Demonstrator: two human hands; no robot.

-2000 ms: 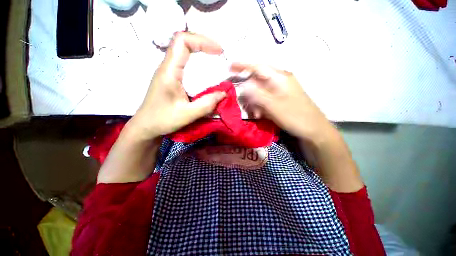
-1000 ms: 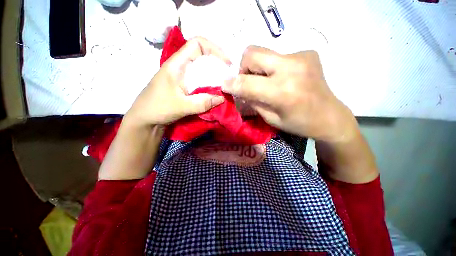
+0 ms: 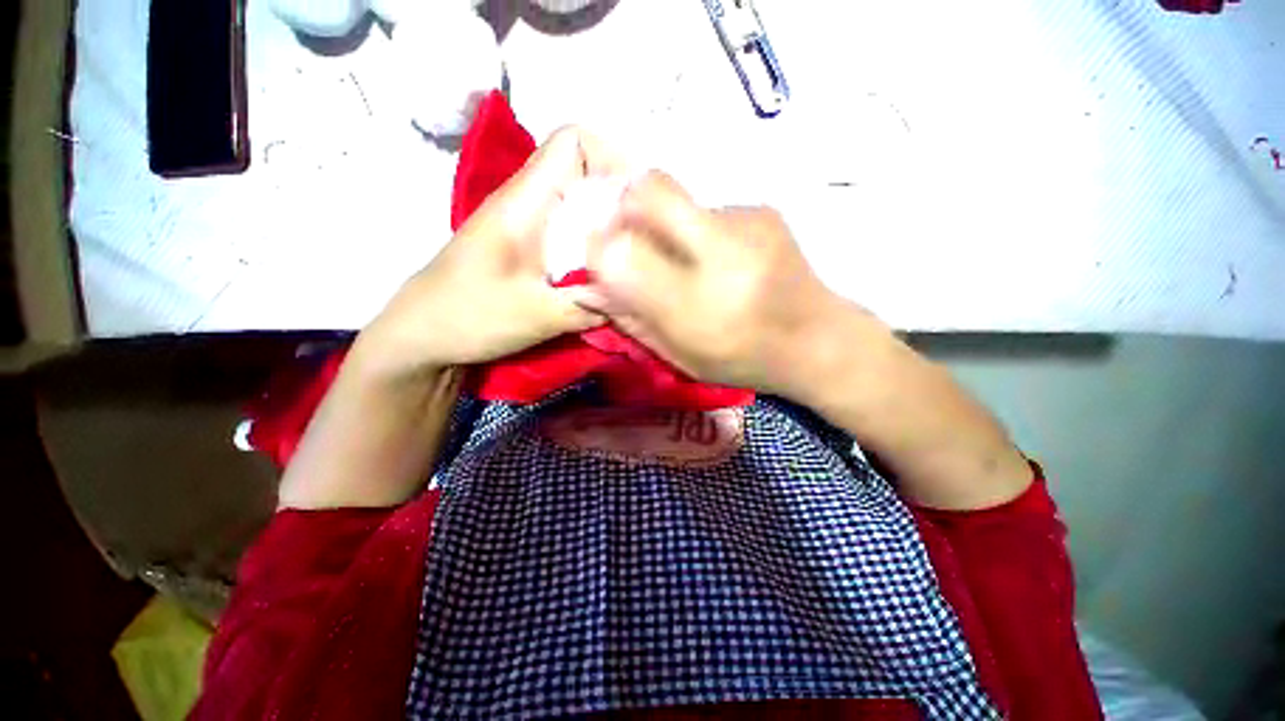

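A white pompom (image 3: 571,233) is between my two hands at the near table edge. My left hand (image 3: 486,275) grips the pompom and the soft red fabric piece (image 3: 543,378). A pointed part of the red fabric sticks up behind my left fingers, and the rest hangs over the edge onto my lap. My right hand (image 3: 719,275) is closed against the pompom and the red fabric, its fingers slightly blurred. I cannot make out a needle or thread in its fingertips.
More white pompoms (image 3: 444,64) lie at the upper left, beside a black phone (image 3: 197,88). Silvery thread snips (image 3: 750,59) lie above my hands. A small dark line (image 3: 841,183) lies right of them. A red heap (image 3: 299,409) with a white spot hangs low left.
The red tip has come up behind my left hand. My right hand has moved in from the right and closed over the pompom and fabric. A small dark line now shows on the cloth.
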